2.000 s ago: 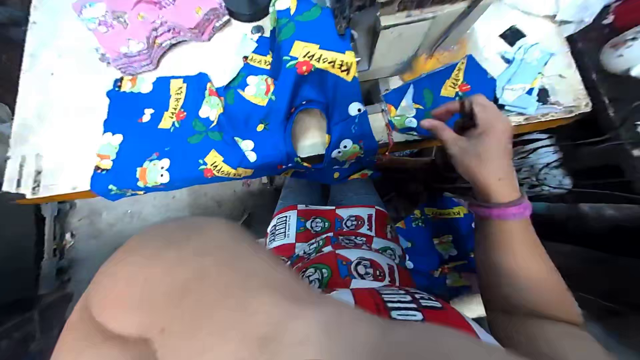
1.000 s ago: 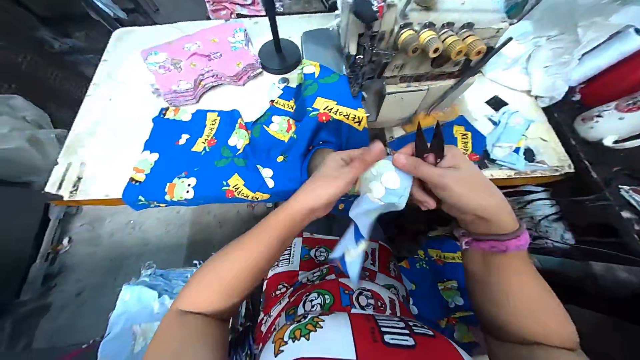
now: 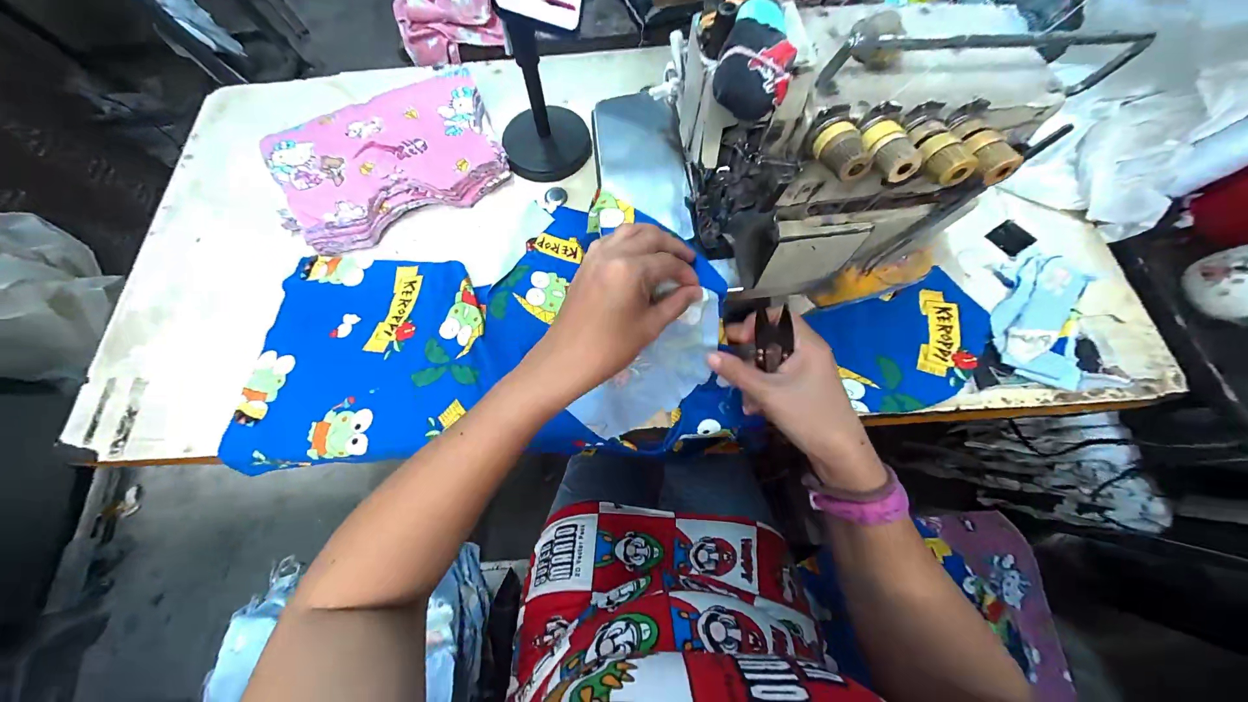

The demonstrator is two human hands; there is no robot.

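Observation:
My left hand (image 3: 634, 292) pinches the upper edge of a pale light-blue fabric piece (image 3: 648, 380) laid over blue cartoon-print fabric (image 3: 370, 370). At the other side of that edge my right hand (image 3: 795, 390) holds the fabric between thumb and finger, with black thread snips (image 3: 773, 338) tucked in the same hand. Both hands are just in front of the presser area of an overlock sewing machine (image 3: 751, 214). The blue fabric spreads over the table to the left and right of the hands.
A stack of pink printed fabric (image 3: 390, 161) lies on the white table (image 3: 161, 322) beside a black round-based stand (image 3: 548, 143). Light-blue scraps (image 3: 1043, 312) lie at the table's right end. Thread tension knobs (image 3: 892, 151) line the machine's front. More cut fabric (image 3: 453, 624) hangs below, left.
The light-blue piece, held up over the lap a second ago, is now against the blue fabric by the machine. Both hands have moved forward with it.

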